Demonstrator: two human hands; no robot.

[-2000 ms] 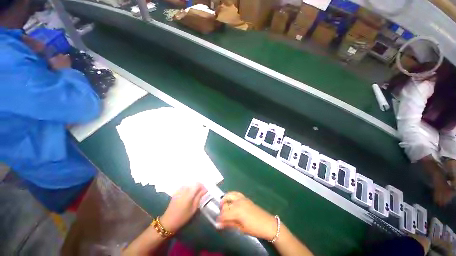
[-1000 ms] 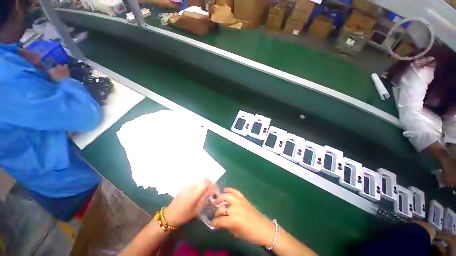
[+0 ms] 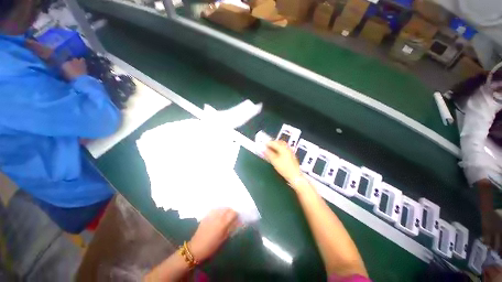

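Observation:
A large fanned stack of white bags [image 3: 187, 165] lies glaring on the green bench. My left hand [image 3: 220, 224] is at its near right corner, its fingers closed on the edge of a white bag. My right hand [image 3: 282, 160] reaches over the rail, its fingers on a white device [image 3: 262, 137] at the left end of the row; the fingers partly hide it. More white devices with dark windows [image 3: 342, 177] stand in a row on the belt. A puffy white bagged unit [image 3: 236, 114] lies beyond the stack, across the rail and belt edge.
The pale guide rail [image 3: 352, 208] runs between bench and dark green belt [image 3: 220, 82]. A person in blue [image 3: 49, 121] works at left beside a black heap [image 3: 113, 82] and blue bin [image 3: 60, 44]. Another person's white sleeve [image 3: 474, 148] is at right. Cartons [image 3: 349, 19] stand beyond.
My hands have parted: the right moved up and forward to the device row, the left stays by the stack. The bagged unit now lies beyond the stack. The view has shifted slightly.

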